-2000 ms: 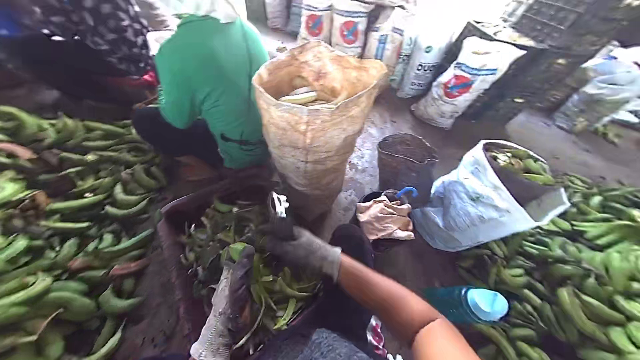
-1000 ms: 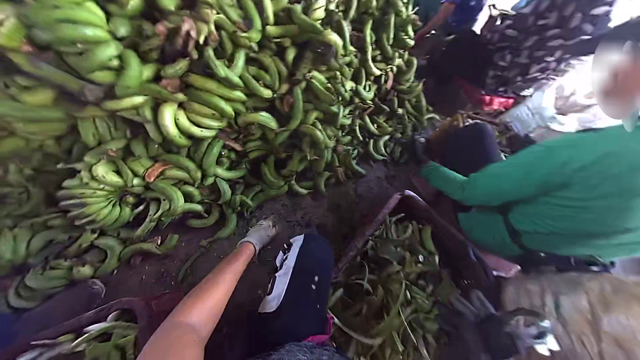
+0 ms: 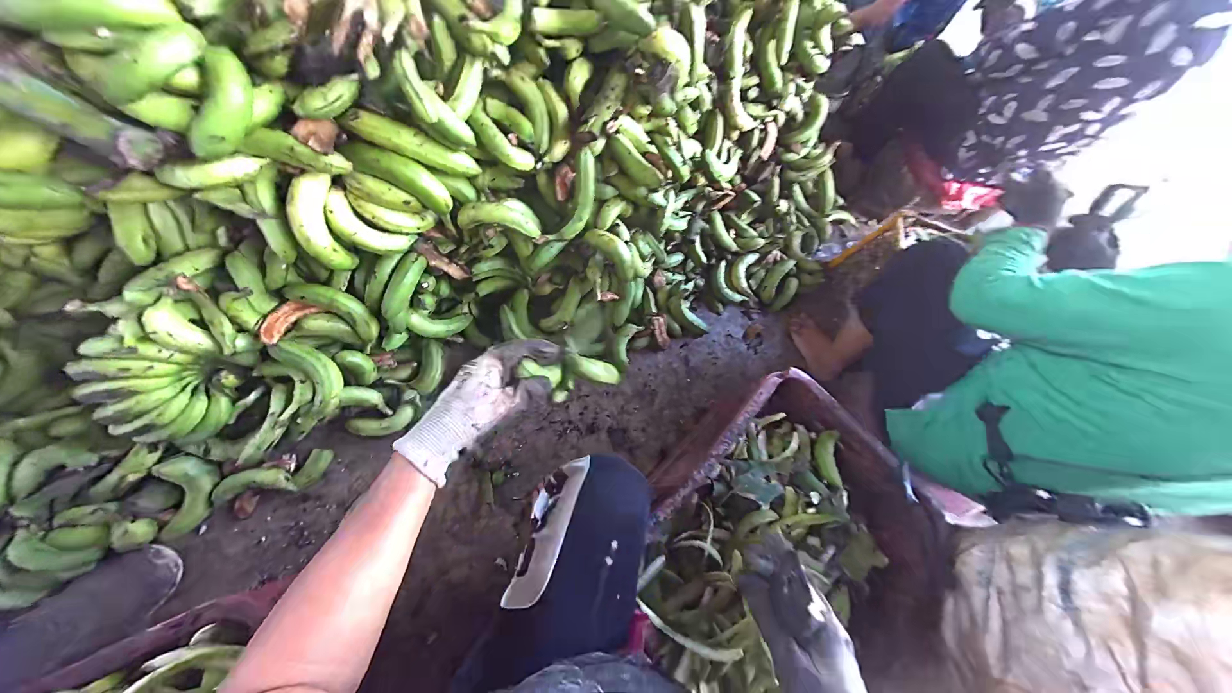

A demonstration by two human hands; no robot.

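Observation:
My left hand [image 3: 481, 395], in a soiled pale knit glove, reaches to the near edge of a large pile of green bananas [image 3: 404, 183]. Its fingers are closed on a few small green bananas [image 3: 592, 370] over the dirt floor. At the lower right, my right hand [image 3: 794, 606], in a dark grey glove, is blurred above a reddish-brown container [image 3: 818, 395] of green peels [image 3: 717, 597]. Whether that hand holds anything cannot be told. My dark-clad knee [image 3: 597, 539] is between the two hands.
A person in a green top [image 3: 1107, 385] sits close on the right, beyond the container. Another person in patterned clothing [image 3: 1078, 77] is farther back. A pale sack [image 3: 1088, 606] stands at lower right. More peels [image 3: 192, 664] lie at lower left.
The view has swung far left to the banana pile. My left hand, over the peels at first, then low and empty by the pile's edge, now holds green bananas.

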